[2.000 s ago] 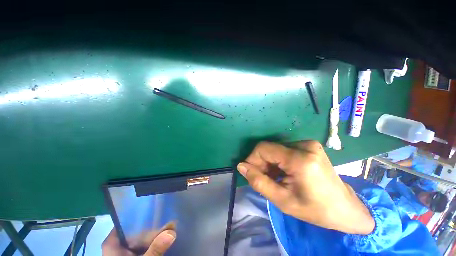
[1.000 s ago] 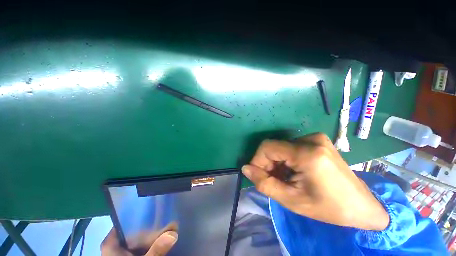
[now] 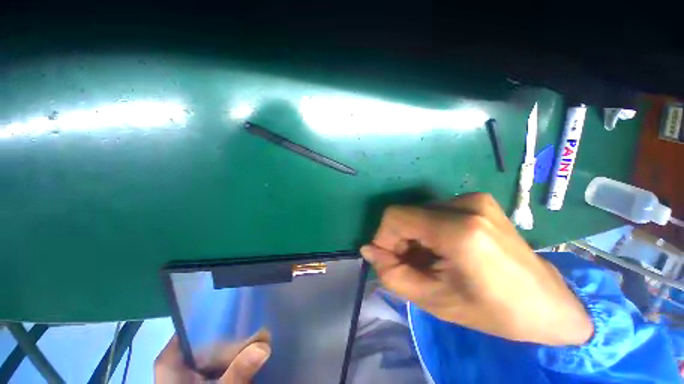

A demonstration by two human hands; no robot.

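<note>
The display panel [image 3: 300, 315] is a thin grey rectangle with a black frame, cut off by the bottom edge. A dark strip [image 3: 251, 274] and a gold-and-white contact patch [image 3: 309, 268] lie along its upper edge. My left hand [image 3: 244, 364], bare and partly cut off, holds the panel at its lower left, thumb on the face. Its other fingers are mostly hidden behind the panel. My right hand [image 3: 465, 270], bare, has its thumb and curled fingers pinched at the panel's upper right corner. Whether a small piece is between the fingertips cannot be seen.
On the green bench [image 3: 135, 202] lie a long dark stick [image 3: 300, 148], a short black stick [image 3: 496, 145], a white-wrapped knife [image 3: 526, 176], a blue pick [image 3: 544, 163], a paint marker [image 3: 566, 157] and a clear bottle [image 3: 626, 201]. Dark specks dot the bench.
The bench tools have shifted slightly right in the picture. My right hand stays at the same panel corner, with only slight movement. My left hand's hold is unchanged.
</note>
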